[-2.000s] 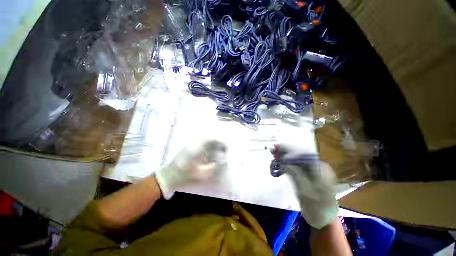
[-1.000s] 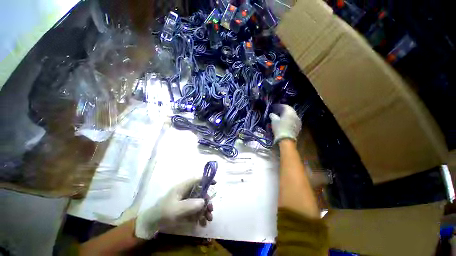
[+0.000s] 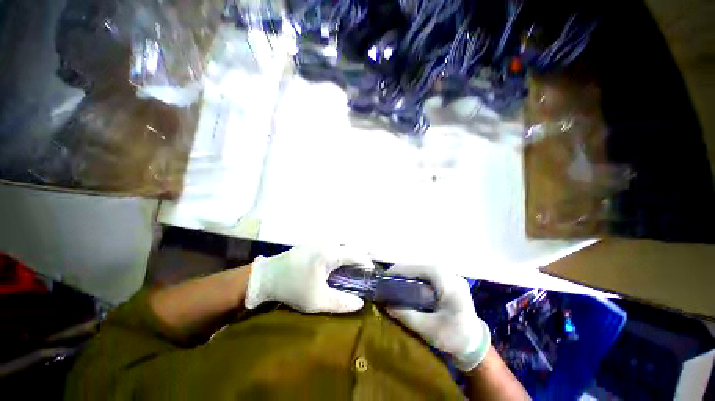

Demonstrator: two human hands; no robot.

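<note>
My left hand (image 3: 310, 280), in a white knit glove, grips a folded dark cable (image 3: 350, 281) close to my body at the table's front edge. My right hand (image 3: 443, 313), also gloved, holds a dark blocky module (image 3: 405, 292) by its right end. The cable and the module meet end to end between my hands; whether they are joined I cannot tell. My fingers hide parts of both.
A blurred heap of dark coiled cables (image 3: 423, 47) lies at the back of the white table (image 3: 353, 188). Clear plastic (image 3: 117, 117) is heaped at the left. Cardboard flaps (image 3: 651, 274) border the table. A blue bin (image 3: 604, 325) with shiny pieces is at the lower right.
My right hand has come back from the cable heap and now holds a dark module. My left hand has brought the coiled cable down to the table's front edge. The view has shifted.
</note>
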